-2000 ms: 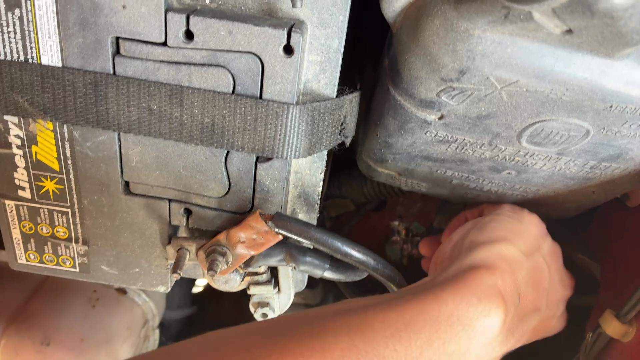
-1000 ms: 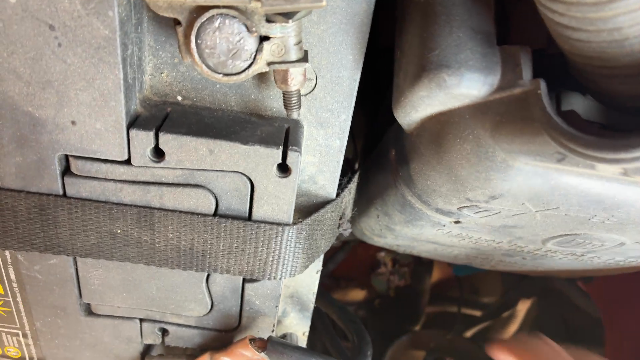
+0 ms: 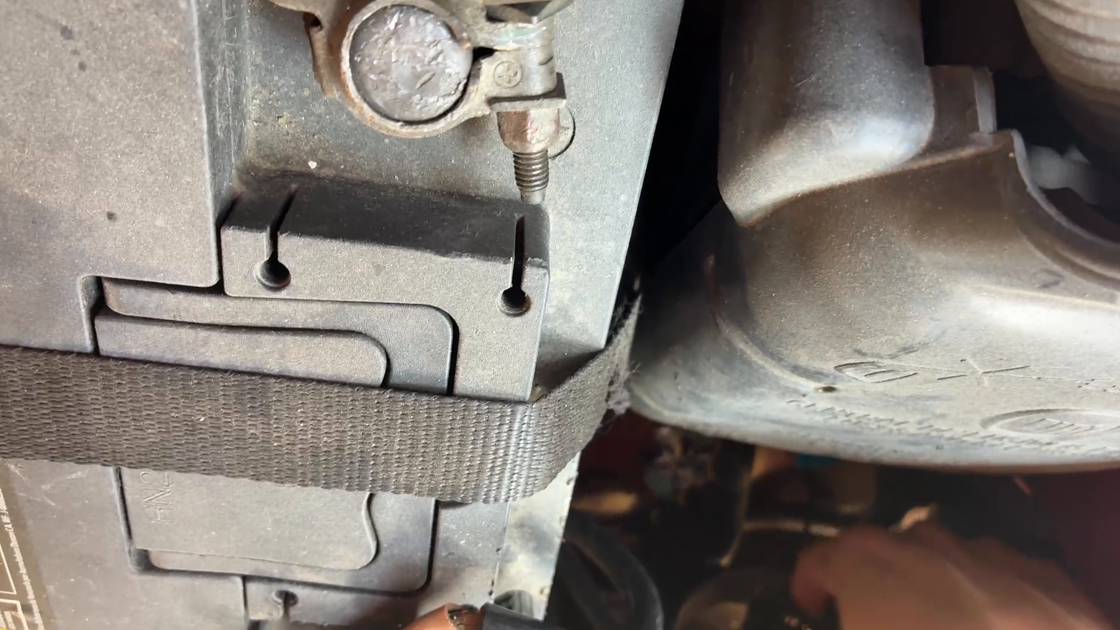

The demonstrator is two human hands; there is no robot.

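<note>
My left hand (image 3: 954,577) is blurred at the lower right, below a grey plastic container, among dark parts. Its fingers point left; whether they hold anything cannot be made out. My right hand is out of view. A dark woven strap (image 3: 289,420) crosses the grey top of a car battery (image 3: 96,175) and bends around its edge. Above the strap, a metal clamp (image 3: 516,74) surrounds a round battery post (image 3: 407,61), and a threaded bolt (image 3: 531,175) with a nut points down from it. At the bottom edge, part of a copper-coloured connector (image 3: 446,616) meets a black cable.
The grey plastic container (image 3: 875,289) with moulded markings overhangs the gap right of the battery. A ribbed hose (image 3: 1076,61) enters at the upper right. Black cable (image 3: 612,569) curves through the shadowed space beside the battery.
The view has shifted strongly, bringing the upper clamp in and moving the lower connector to the bottom edge. The forearm seen two seconds ago is out of view, and my left hand shows lower down.
</note>
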